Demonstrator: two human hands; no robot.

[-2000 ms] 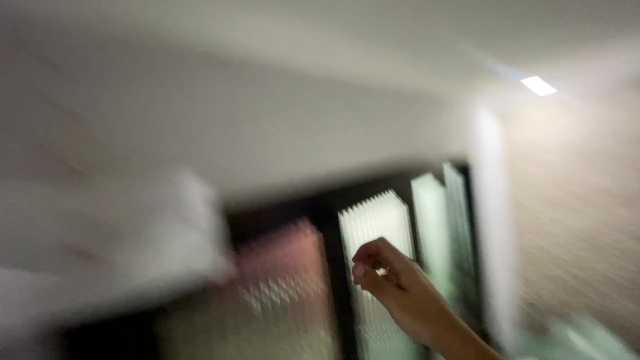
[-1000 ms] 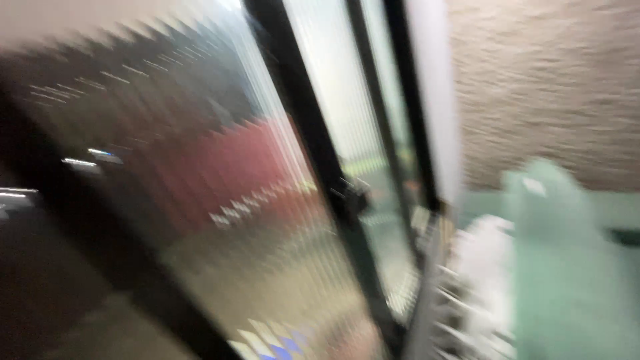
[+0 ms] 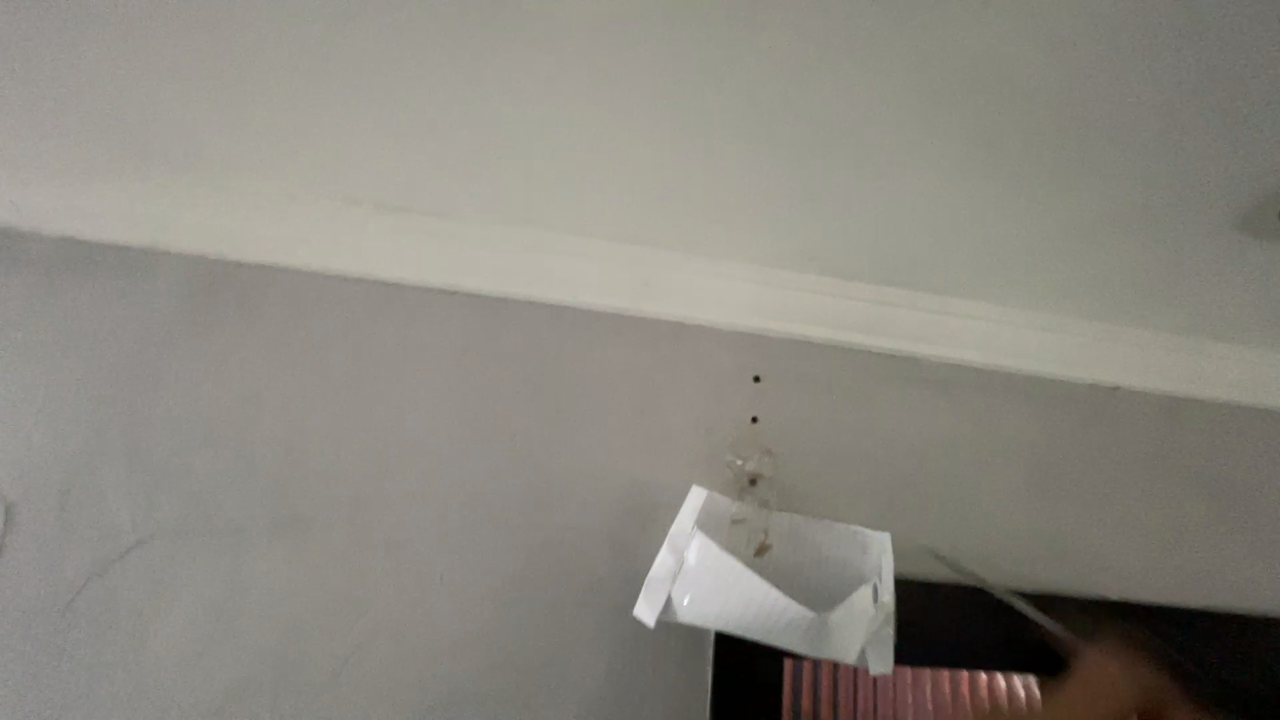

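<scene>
At the lower right edge is my right hand [image 3: 1110,685], blurred and partly cut off, closed around a thin, straight, rod-like tool [image 3: 1000,592] that points up and to the left. The tool's handle and exact kind cannot be made out. Left of its tip, a folded white paper or card tray [image 3: 745,600], open at the top, hangs against the grey wall. Clear tape [image 3: 752,465] appears to run up the wall from it. Small dark holes [image 3: 755,420] lie in a vertical row above the tray and at the tape. My left hand is out of view.
A dark window frame [image 3: 960,625] with ribbed, reddish glass [image 3: 910,692] stands below and right of the tray. A pale trim strip [image 3: 620,280] crosses where the wall meets the ceiling [image 3: 640,120].
The view has swung from the window and green shapes up to the wall and ceiling. My right hand, with no rod visible two seconds ago, now holds the thin tool.
</scene>
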